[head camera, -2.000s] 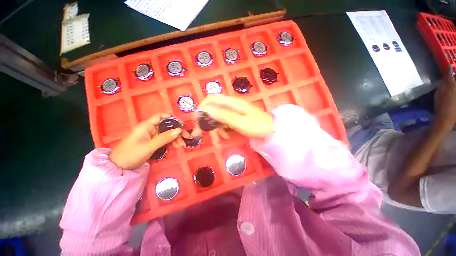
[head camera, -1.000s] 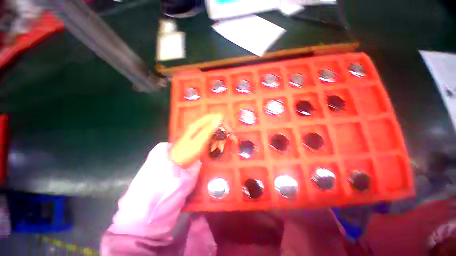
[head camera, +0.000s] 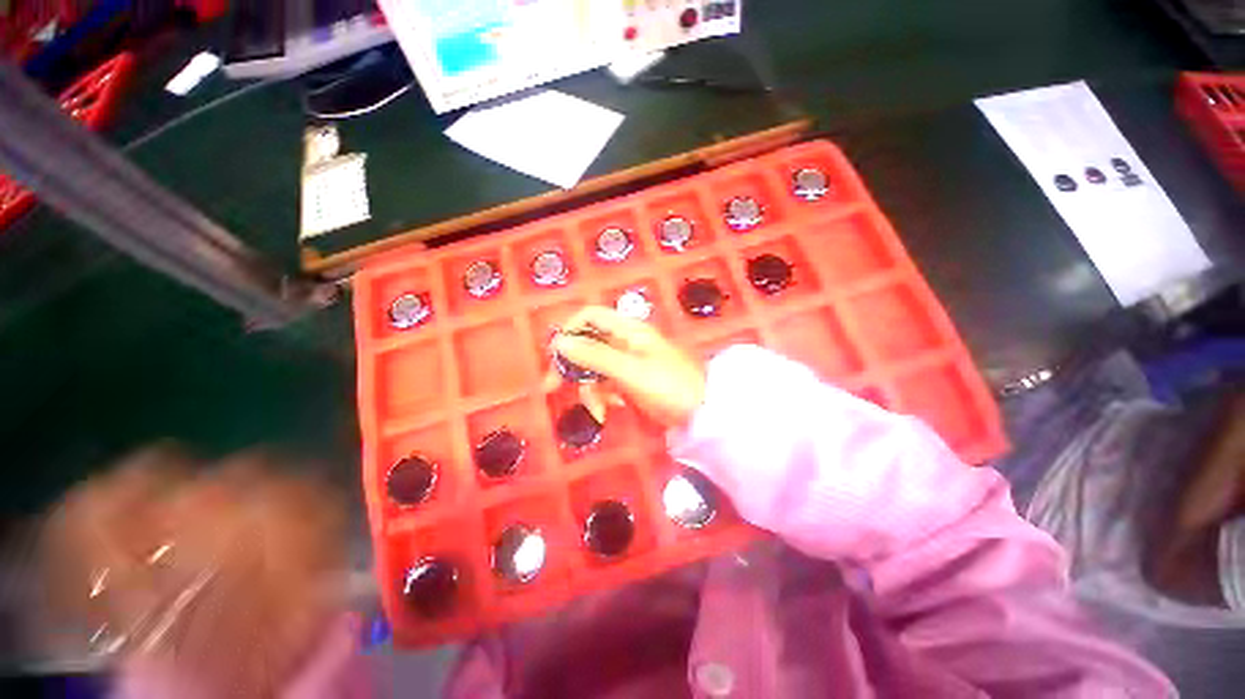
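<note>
The red tray (head camera: 942, 382) lies in front of me, with round watch heads in many of its pockets. The back row shows silver-grey case backs (head camera: 613, 245); the front rows show mostly dark faces, such as one watch head (head camera: 609, 527). My right hand (head camera: 639, 366) is over the second row with its fingers closed on a watch head (head camera: 576, 354), partly hidden by them. My left hand (head camera: 191, 567) is a large blur left of the tray, with shiny streaks across it; whether it holds anything cannot be told.
Beyond the tray are a wooden strip (head camera: 492, 216), a label strip (head camera: 335, 191), a white paper (head camera: 539, 137) and a coloured display card (head camera: 505, 48). A sheet with dark round pictures (head camera: 1092, 191) lies right. A grey bar (head camera: 137, 191) crosses the upper left. Another person's arm shows at right.
My left hand has moved from the tray's left pockets out to the lower left. My right hand, out of view one second ago, is over the tray on a watch head. The view has shifted.
</note>
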